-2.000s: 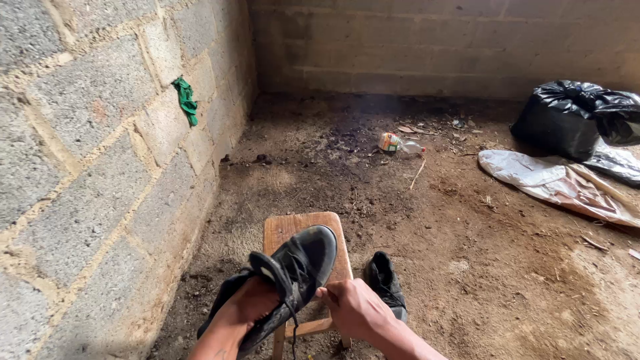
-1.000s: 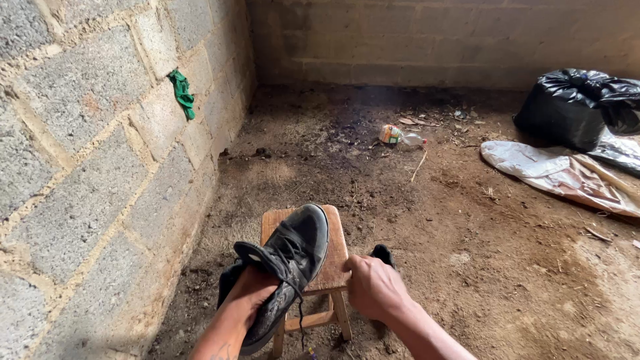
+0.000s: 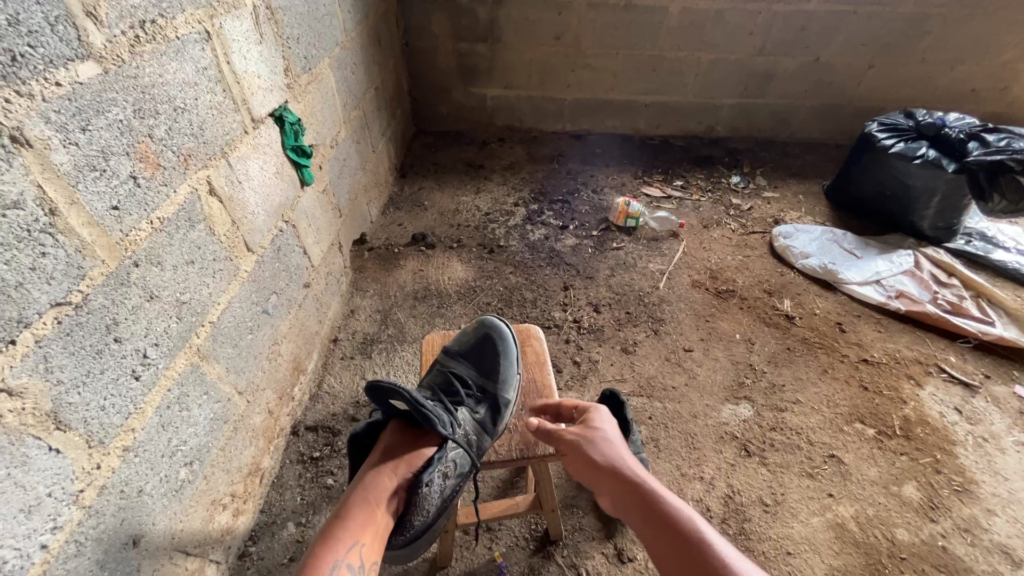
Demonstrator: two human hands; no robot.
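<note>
A black lace-up shoe [image 3: 480, 376] with a grey toe cap is tilted over a small wooden stool [image 3: 536, 368]. My left hand [image 3: 408, 456] reaches inside the shoe through its opening and holds it up; the fingers are hidden in it. Just right of the shoe's sole, over the stool's right edge, is my right hand [image 3: 580, 440], fingers curled with thumb and fingertips close together. Whether something small is between them cannot be told. A second dark shoe [image 3: 624, 420] is on the ground behind my right hand, partly covered by it. A lace hangs down from the held shoe.
A rough block wall [image 3: 152, 320] runs along the left, with a green cloth [image 3: 294, 144] on it. On the dirt floor lie a plastic bottle [image 3: 660, 220] with a red cap, a white sack [image 3: 848, 256] and a full black plastic bag [image 3: 904, 176].
My right hand was at the shoe's sole two seconds ago, then at the stool's right edge; now it is slightly away from the sole. The held shoe has stayed on my left hand.
</note>
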